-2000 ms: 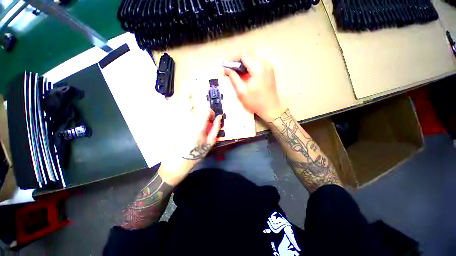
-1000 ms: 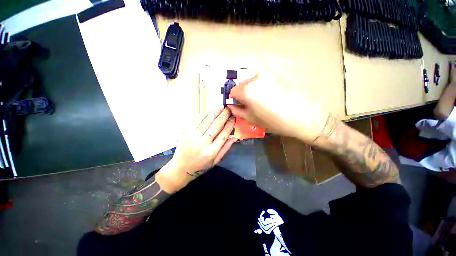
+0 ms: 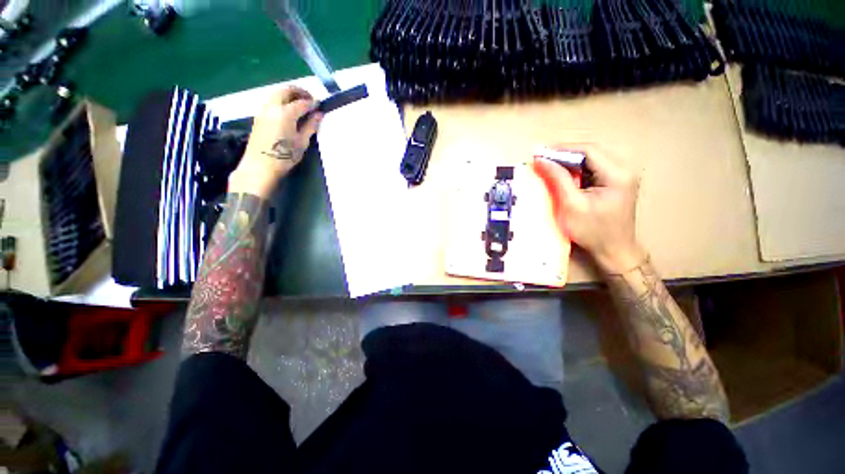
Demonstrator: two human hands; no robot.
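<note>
A narrow black part (image 3: pixel 498 211) lies lengthwise on the pale fixture (image 3: pixel 537 255), with dark squares at both its ends. My right hand (image 3: pixel 598 199) is just right of the fixture and holds a short white-silver hand tool (image 3: pixel 559 155) with a dark end. My left hand (image 3: pixel 285 130) is at the far end of the white sheet (image 3: pixel 357 204), its fingertips at the near end of the black strip (image 3: pixel 343 98). Whether the fingers grip the strip is not clear. A separate black part (image 3: pixel 420 148) lies between the sheet and the fixture.
Dense rows of stacked black parts (image 3: pixel 542 51) line the bench back on cardboard (image 3: pixel 676 176). Layered black and white strips (image 3: pixel 176 190) stand at left, beside an open parts carton (image 3: pixel 104 194). A metal rail (image 3: pixel 304 42) crosses the green surface. An open cardboard box (image 3: pixel 778 343) is below right.
My left hand has left the fixture and moved to the far left, to the black strip. My right hand has lifted off the part and moved right with the tool. The view has shifted left.
</note>
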